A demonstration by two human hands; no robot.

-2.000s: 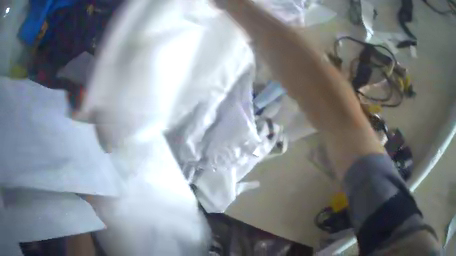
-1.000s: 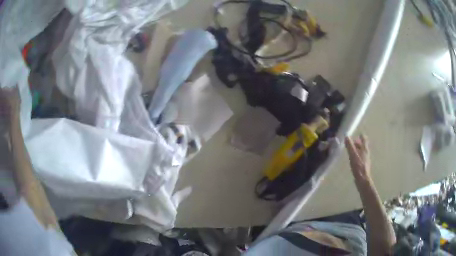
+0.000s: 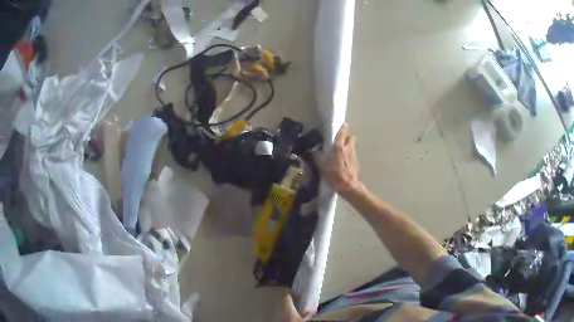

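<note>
A long white roll (image 3: 332, 69) runs from the top edge down to the bottom edge. My right hand (image 3: 340, 160) grips it around the middle, with the wrist to its right. My left hand (image 3: 296, 311) is at the roll's lower end, mostly cut off by the bottom edge; its visible fingers hold the roll's left side. Against the roll's left side lies a black bundle (image 3: 242, 157) with a yellow perforated block (image 3: 272, 220). Its exact parts cannot be told. A dark cable loop (image 3: 255, 94) lies above the bundle.
Crumpled white sheeting (image 3: 75, 207) covers the left side, beside a pale blue rolled cloth (image 3: 141, 157). At the right of the table (image 3: 403, 113) are a white plastic box (image 3: 493, 80), a tape ring (image 3: 508, 121) and a white scrap (image 3: 484, 144). Scraps and bags lie beyond the table's right edge.
The white sheeting, earlier swept up close to me, lies at the left. The view has shifted right. My right hand has closed on the roll, and my left hand has moved from the sheeting to the roll.
</note>
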